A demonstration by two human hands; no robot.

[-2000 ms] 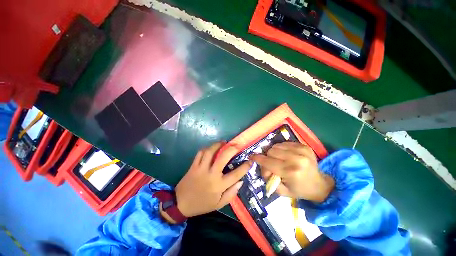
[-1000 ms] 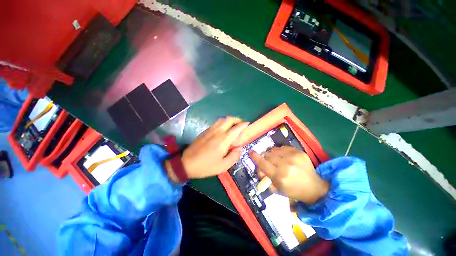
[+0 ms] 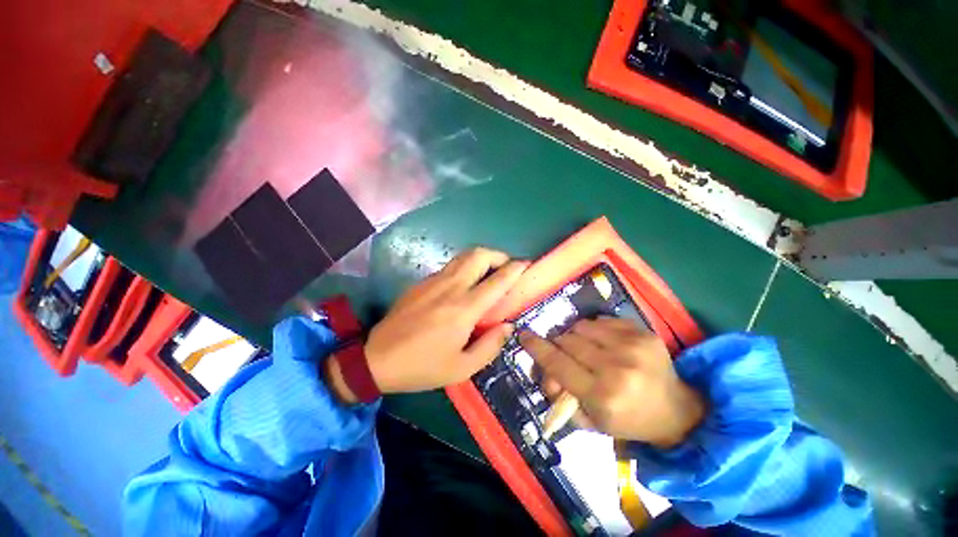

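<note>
An opened tablet point(image 3: 515, 390) lies in a red tray point(image 3: 473, 414) on the green bench in front of me. My left hand point(image 3: 436, 325) rests on the tray's upper left edge, fingers spread, thumb tip at the mainboard point(image 3: 548, 315); it holds nothing that I can see. My right hand point(image 3: 615, 380) is over the mainboard with its index fingertip pressed on it. It holds a pale pointed tool point(image 3: 560, 415) against the palm, tip pointing down-left. The white battery point(image 3: 588, 472) and orange flex cable point(image 3: 631, 493) show below my right hand. Anything under the fingertips is hidden.
Black sheets point(image 3: 275, 243) lie on the bench at left. A dark block point(image 3: 147, 105) sits by a red bin point(image 3: 53, 63). More trayed tablets point(image 3: 205, 351) are at lower left. Another trayed tablet point(image 3: 741, 79) is on the green conveyor past the chipped white edge strip point(image 3: 588, 121).
My left hand has shifted up from over the tablet to the tray's edge. My right index fingertip stays on the mainboard. The conveyor tablet has moved to the right.
</note>
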